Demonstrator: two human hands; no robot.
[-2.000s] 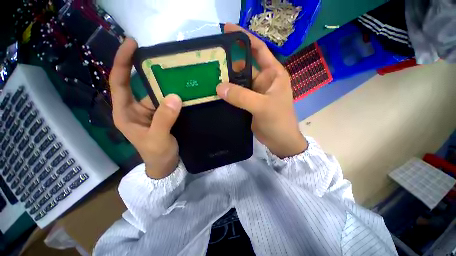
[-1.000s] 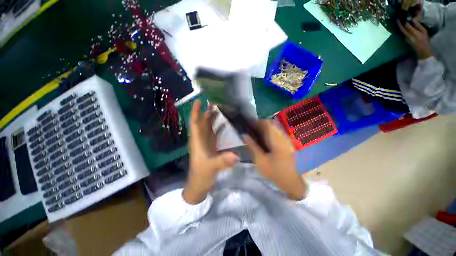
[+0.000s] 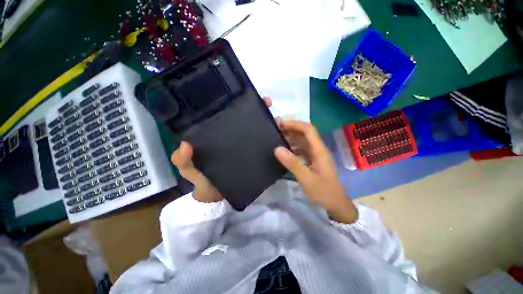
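Observation:
A black phone-case-like housing [image 3: 232,143] is held tilted in front of my chest, its recessed inner side facing up. A dark rectangular recess with small parts and a short wire shows near its upper end. My left hand [image 3: 196,175] holds its lower left edge; most of its fingers are hidden beneath the housing. My right hand [image 3: 312,166] holds the right edge, thumb on the surface and fingers at the side and under it. No green panel shows on this side.
A white foam tray [image 3: 163,166] of circuit modules is at left. Black modules with red wires [image 3: 195,20] lie beyond the housing. White sheets [image 3: 281,51], a blue bin [image 3: 401,69] of beige strips and a red tray [image 3: 385,139] are ahead and right.
The housing was held with its green panel and cream frame facing me, then was blurred in a turn; now its other side shows. Both hands hold it again. The view has shifted.

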